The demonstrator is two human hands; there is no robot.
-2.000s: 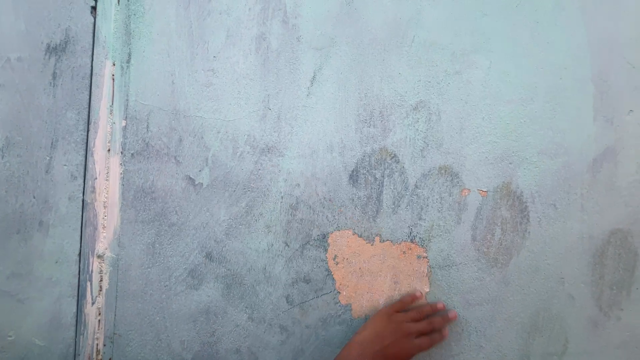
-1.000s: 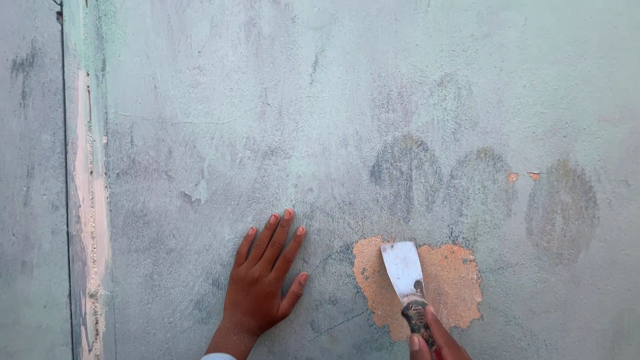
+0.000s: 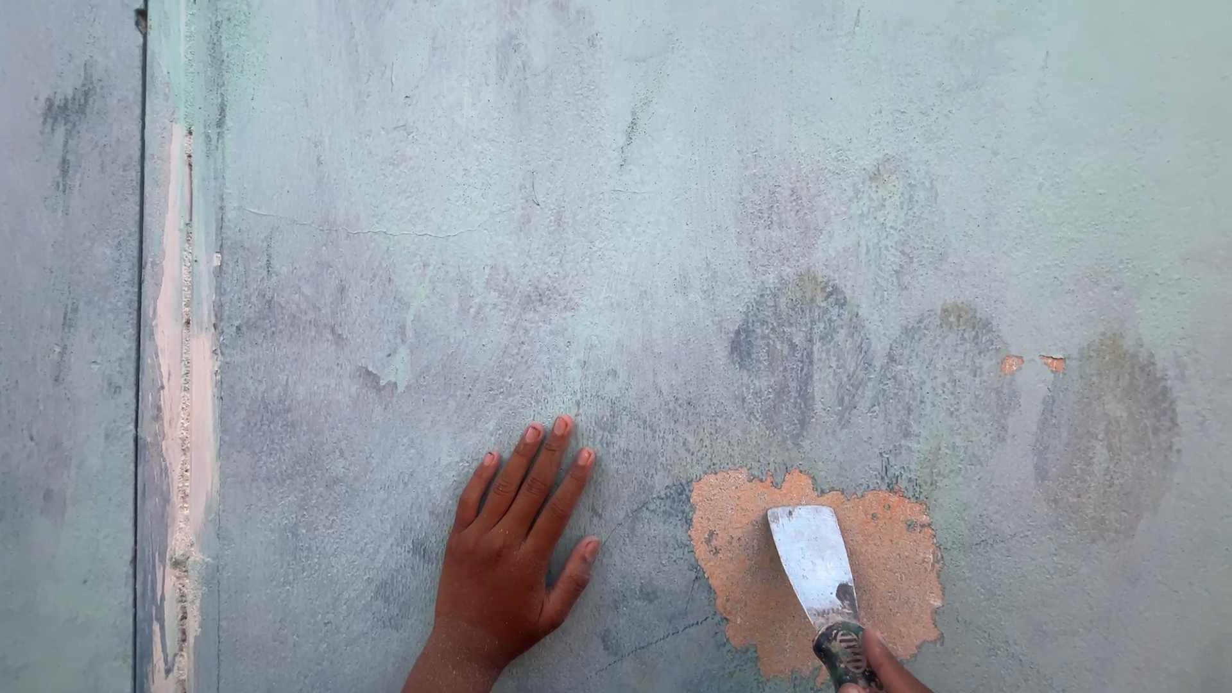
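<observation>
My left hand (image 3: 515,553) lies flat against a blue-green painted wall (image 3: 462,318), its fingers pointing up and the thumb spread. At the bottom right, my right hand (image 3: 885,664) grips the dark handle of a putty knife (image 3: 813,563); only some fingers show. The knife's metal blade points up, in front of an orange bare patch (image 3: 717,539) with ragged paint edges. Whether the blade touches the wall cannot be told.
A vertical joint with pinkish filler (image 3: 173,414) and a dark gap run down the left side. Dark oval smudges (image 3: 1107,438) and small orange chips (image 3: 1053,363) mark the wall at right. A thin crack (image 3: 366,231) crosses the upper left.
Two seconds ago one hand was beside the orange patch and no putty knife showed. The left hand on the wall and the right hand with the knife have since come into view.
</observation>
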